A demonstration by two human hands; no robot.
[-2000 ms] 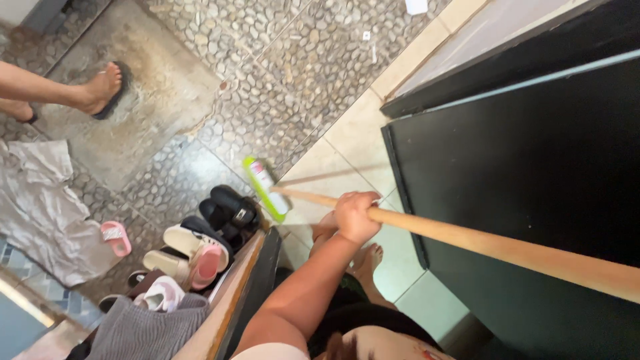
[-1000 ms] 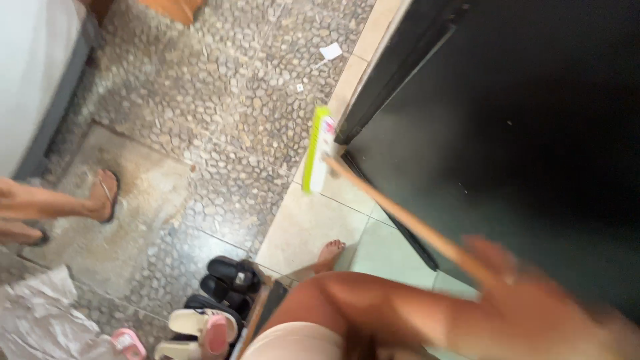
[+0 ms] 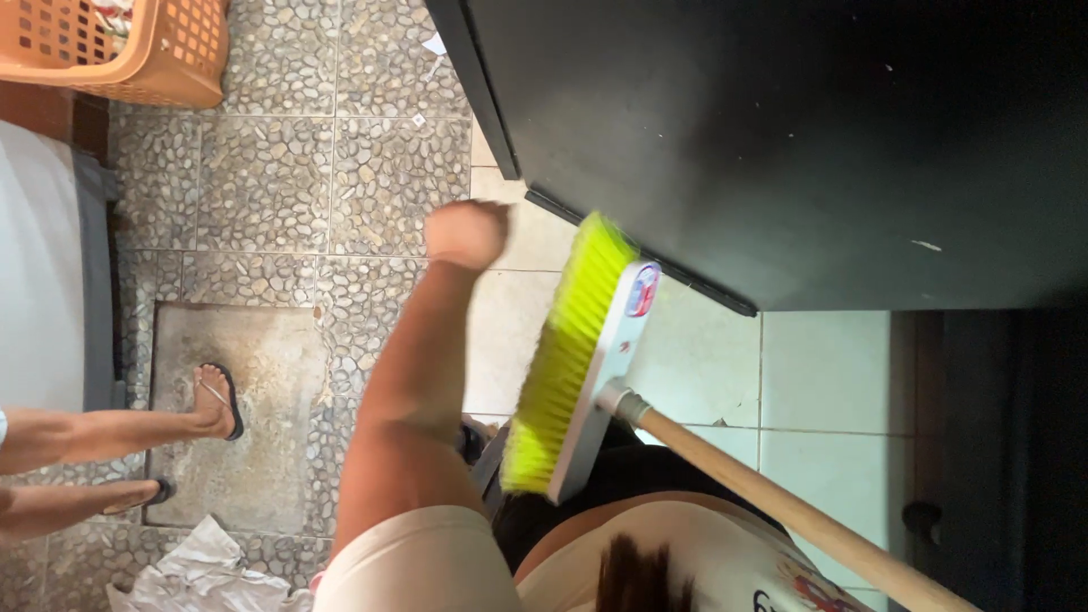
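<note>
My left hand (image 3: 467, 234) is raised over the floor on an outstretched arm, slightly blurred, with its fingers curled in and nothing visible in it. To its right is a broom head with bright yellow-green bristles (image 3: 565, 365) and a white-grey block, lifted close to my torso. The bristles face left, apart from my left hand. From the block, a wooden broom handle (image 3: 765, 480) slants down to the lower right and leaves the view. My right hand is out of view, so any grip on the handle is hidden.
A black panel (image 3: 807, 153) fills the upper right. An orange plastic basket (image 3: 140, 64) stands upper left. Another person's feet in flip-flops (image 3: 217, 399) are on the left, near a crumpled pale cloth (image 3: 208, 569). Small white scraps (image 3: 435, 44) lie on the pebble-patterned floor.
My left hand has let go of the broom handle and is now out to the left. The broom head has come up close to my body. The shoes seen earlier are mostly out of sight.
</note>
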